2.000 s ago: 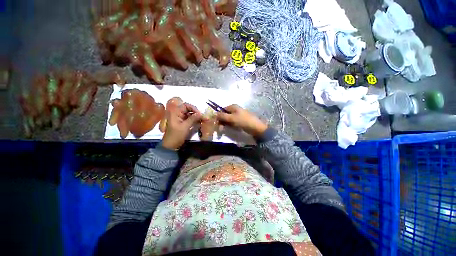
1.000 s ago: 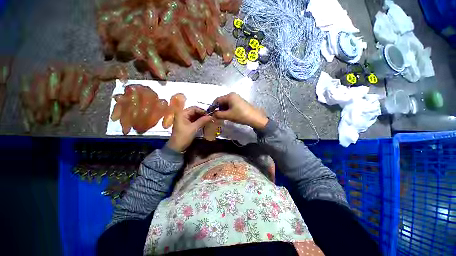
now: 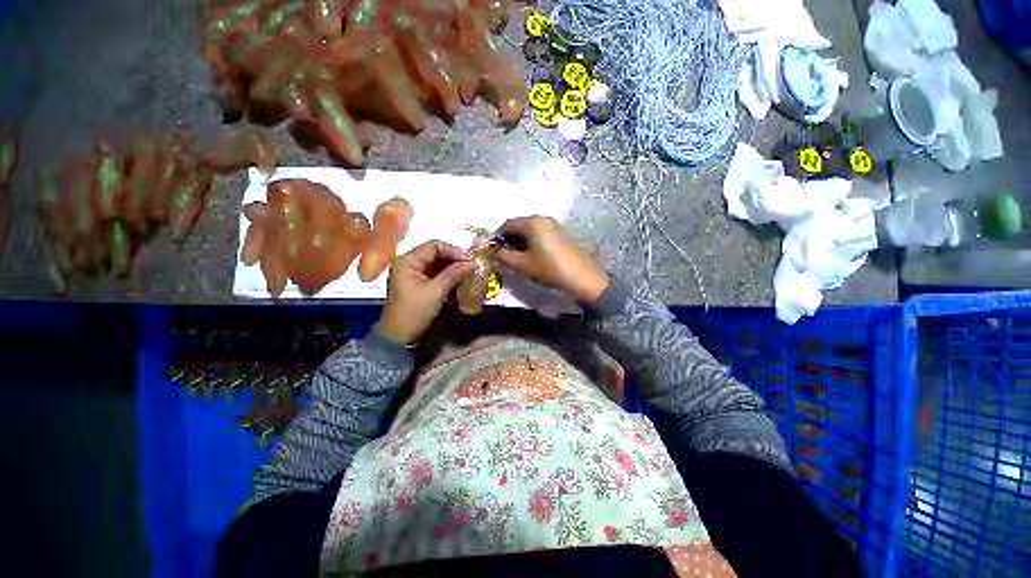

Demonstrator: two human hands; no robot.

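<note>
My left hand and my right hand meet at the near edge of the white sheet. My right hand is closed around a small dark tool, its tip near my left fingertips. My left thumb and forefinger are pinched together; what lies between them is too small to tell. An orange-brown soft body hangs or lies just below the fingertips, with a yellow tag beside it. A small pile of orange-brown bodies lies on the sheet to the left.
A large heap of bodies is at the back left, a side bunch at far left. A cord hank, tagged black pieces and white cloths stand right. Blue crates are below.
The dark tool, earlier pointing out left from my right hand, is now mostly within its fingers. Both hands stay close together. The yellow tag by the body was not visible two seconds ago.
</note>
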